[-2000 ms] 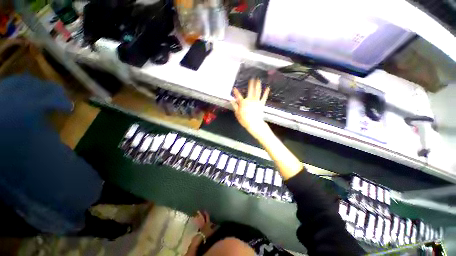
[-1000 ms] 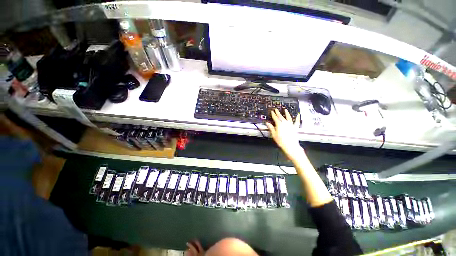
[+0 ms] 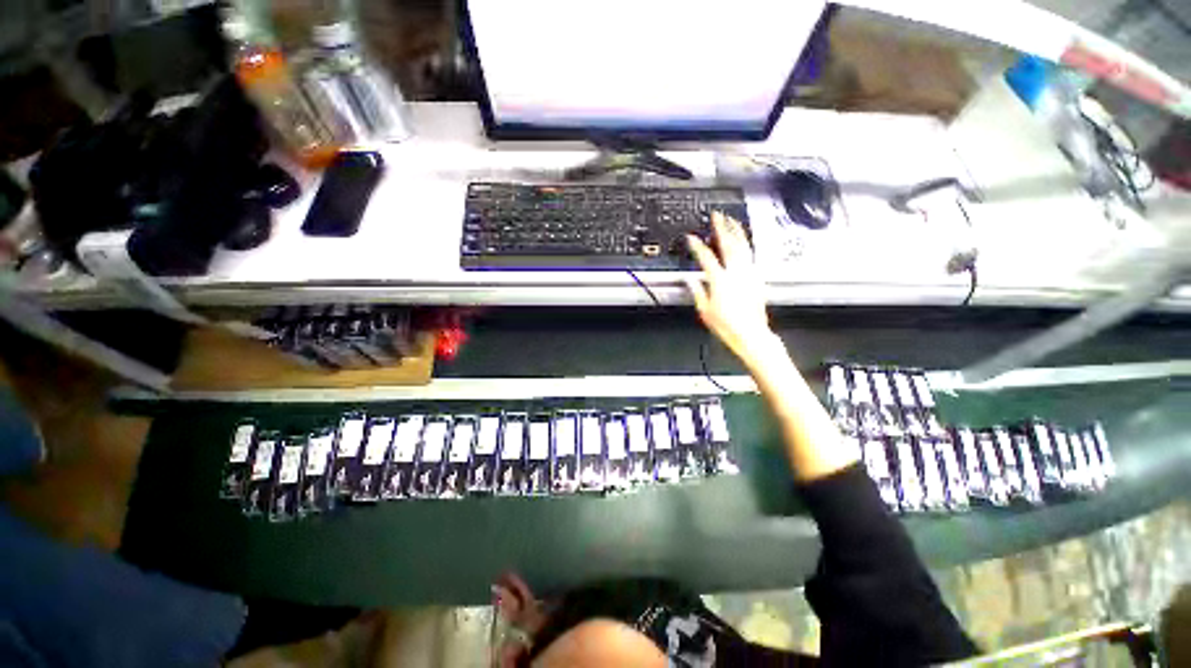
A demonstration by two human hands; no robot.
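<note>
My right hand [image 3: 729, 285] is over the right end of the black keyboard [image 3: 555, 225], fingers apart, with nothing held; its fingertips are at the keys. The monitor [image 3: 634, 65] behind it shows a mostly white screen. The black mouse [image 3: 803, 196] lies on its pale pad, right of the hand. Part of my left hand [image 3: 517, 607] shows small and blurred at the bottom edge, low in front of the bench; its fingers are too unclear to read.
Black packages with white labels [image 3: 526, 454] stand in a long row on the green bench [image 3: 392, 555]; more rows [image 3: 967, 467] stand at right. A phone [image 3: 344, 193], bottles [image 3: 353, 89] and a black device [image 3: 170, 183] are on the shelf. A person in blue [image 3: 92, 600] is at left.
My right hand has moved from the keyboard's left part to its right end. The view has turned and shifted, so shelf and packages appear more level. My left hand remains low at the bottom.
</note>
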